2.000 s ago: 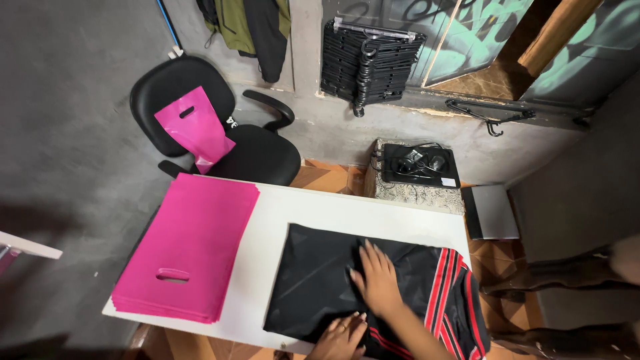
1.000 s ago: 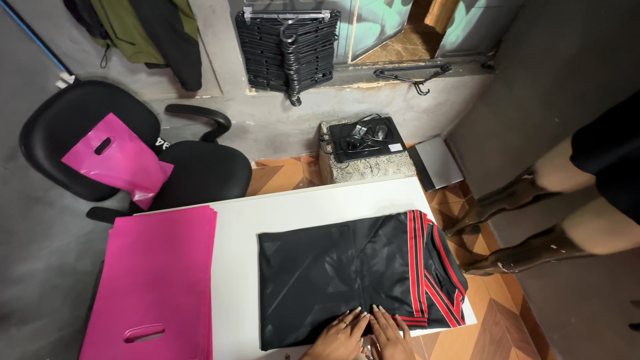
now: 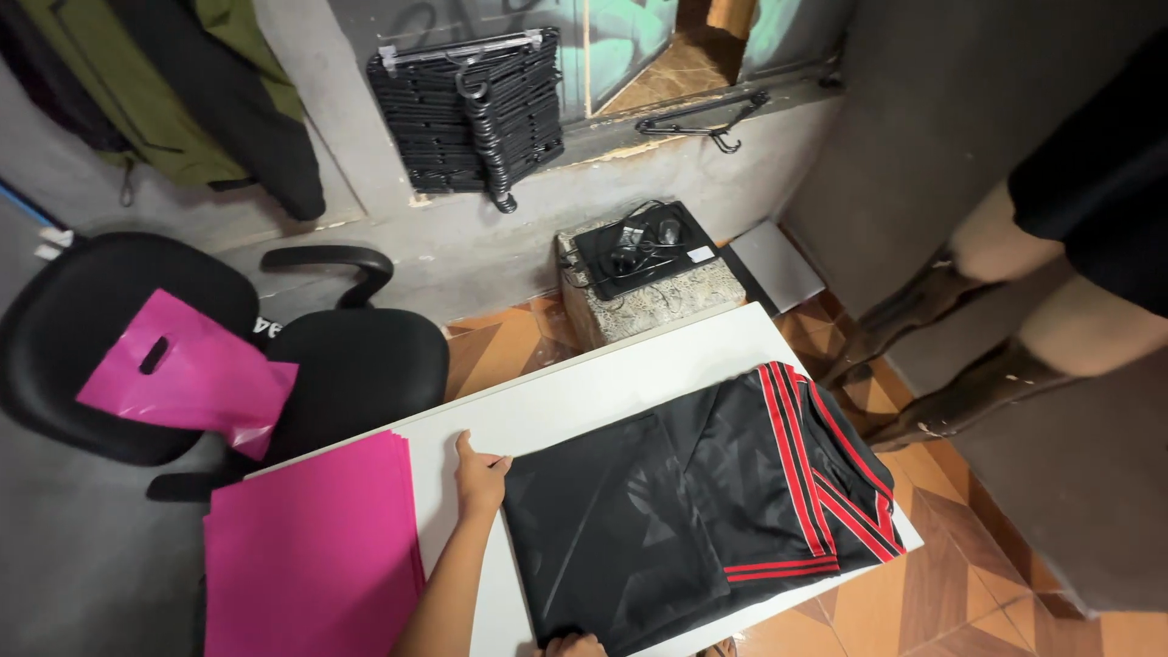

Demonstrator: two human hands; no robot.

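A black jersey [image 3: 630, 511] with red and white stripes lies folded flat on a white table [image 3: 584, 374], its V-neck collar toward the right. My left hand [image 3: 484, 474] is at the jersey's upper left corner, thumb raised and the fingertips at the fabric edge. At the lower left corner my right hand [image 3: 573, 646] touches the hem, mostly cut off by the bottom of the view. Left of my forearm sits a stack of pink plastic bags [image 3: 315, 547].
Beyond the table stands a black office chair [image 3: 365, 374] with a pink bag [image 3: 192, 374] on it. Black hangers [image 3: 474, 119] hang on the wall. A stone block [image 3: 639, 306] holds a black device. Mannequin legs [image 3: 995, 383] stand at right.
Both hands have moved from the jersey's lower part to its left edge, and are now apart at two corners. The view has shifted.
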